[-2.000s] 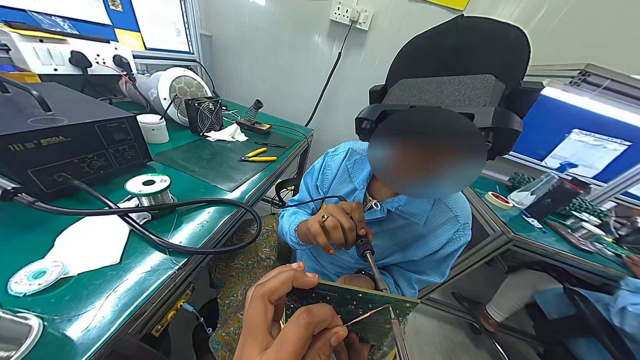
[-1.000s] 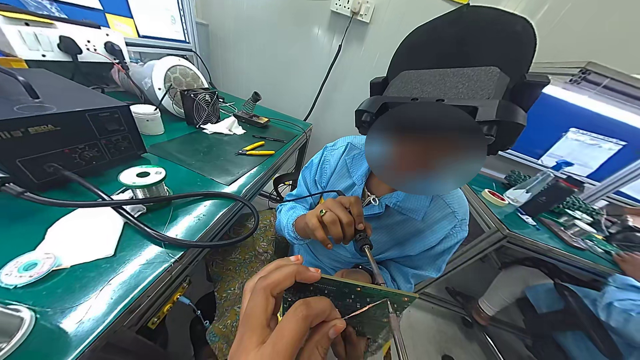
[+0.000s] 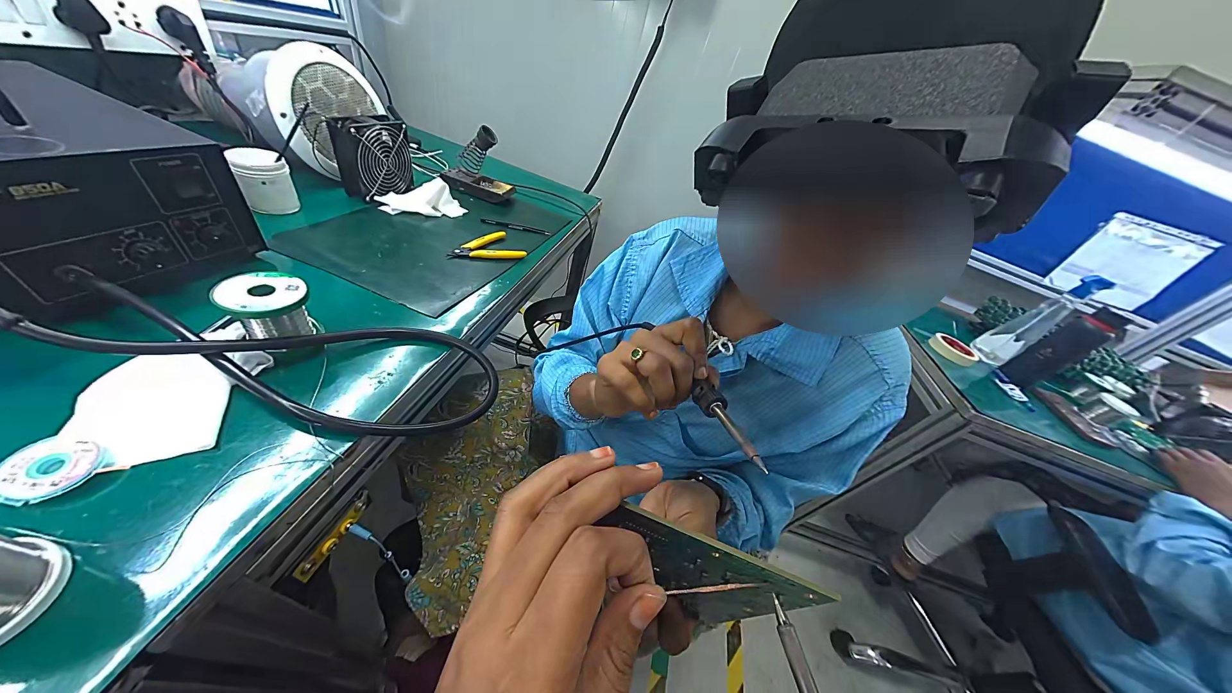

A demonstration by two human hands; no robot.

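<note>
My left hand [image 3: 558, 577] pinches a strip of copper desoldering braid [image 3: 712, 588] between thumb and finger, laid along a green circuit board [image 3: 722, 558]. A soldering iron's metal tip [image 3: 782, 616] rises from the bottom edge, close to the braid's far end; whether it touches the board cannot be told. My right hand is out of view. Facing me, a co-worker in a blue coat supports the board with one hand [image 3: 683, 505], partly hidden behind it. Their other hand [image 3: 654, 371] holds a second soldering iron [image 3: 736, 433], its tip above the board.
On the green bench [image 3: 385, 385] at left are a rework station [image 3: 115, 192], a looping black cable [image 3: 452, 337], a solder spool [image 3: 260, 294], a braid reel [image 3: 48, 467], yellow-handled cutters [image 3: 486, 252] and a small fan [image 3: 371, 159]. Another person sits at right near a second bench [image 3: 1011, 404].
The co-worker's soldering iron has lifted away from the board's edge. The iron tip from below now sits slightly apart from the braid's end. My left hand still holds the braid.
</note>
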